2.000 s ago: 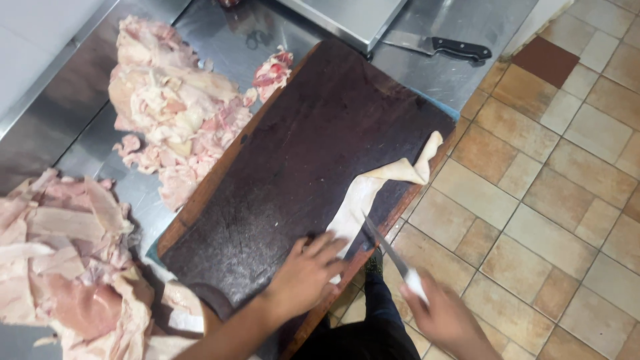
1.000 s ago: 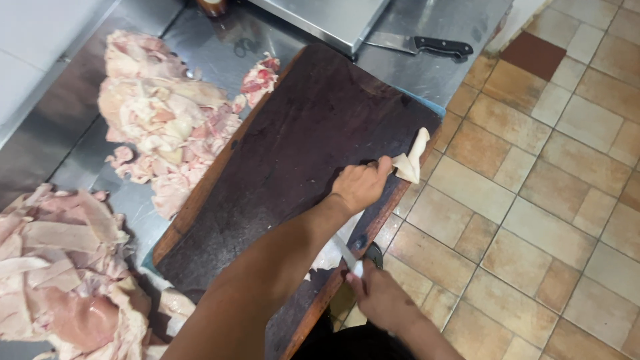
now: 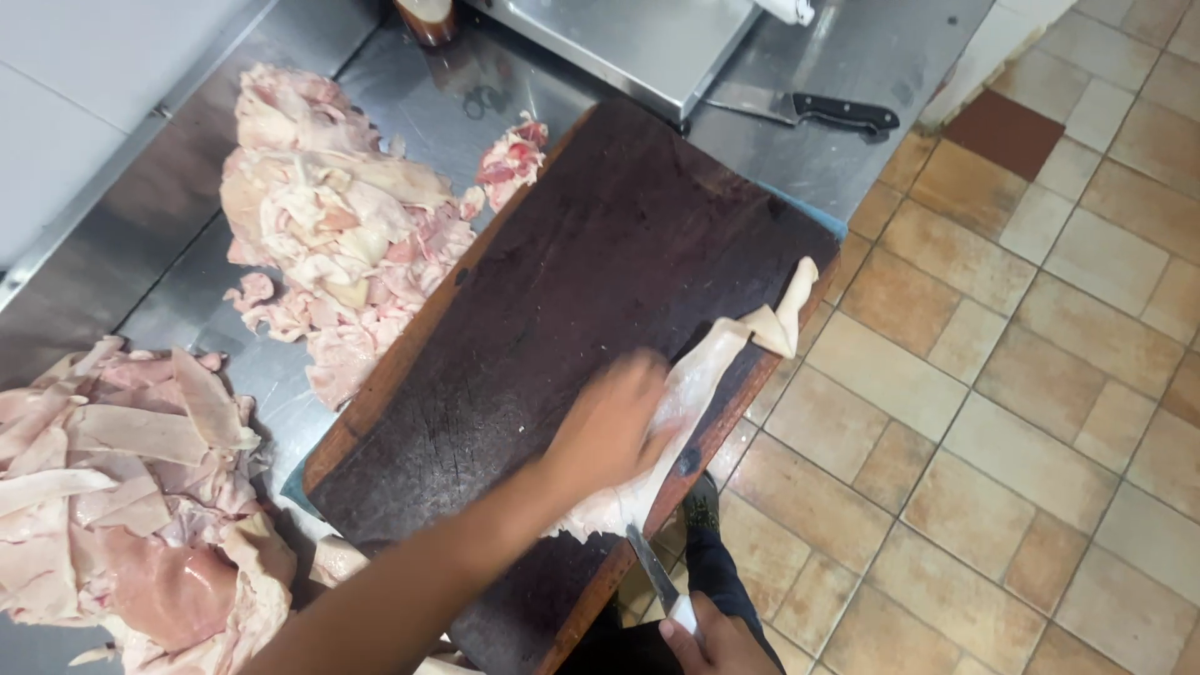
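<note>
A long pale strip of pork skin lies along the near right edge of a dark wooden cutting board, its far end folded and twisted near the corner. On the strip's middle rests my left hand, blurred; whether its fingers pinch the skin cannot be told. My right hand, at the bottom of the view, grips the white handle of a knife. The blade's tip touches the ragged near end of the strip.
Two heaps of raw skin and fat, one upper and one lower left, lie on the steel counter. A small red meat scrap is beside the board. A black-handled knife lies by a metal tray.
My left hand has moved back from the strip's folded far end toward its middle. The knife in my right hand has moved down toward the near end of the strip.
</note>
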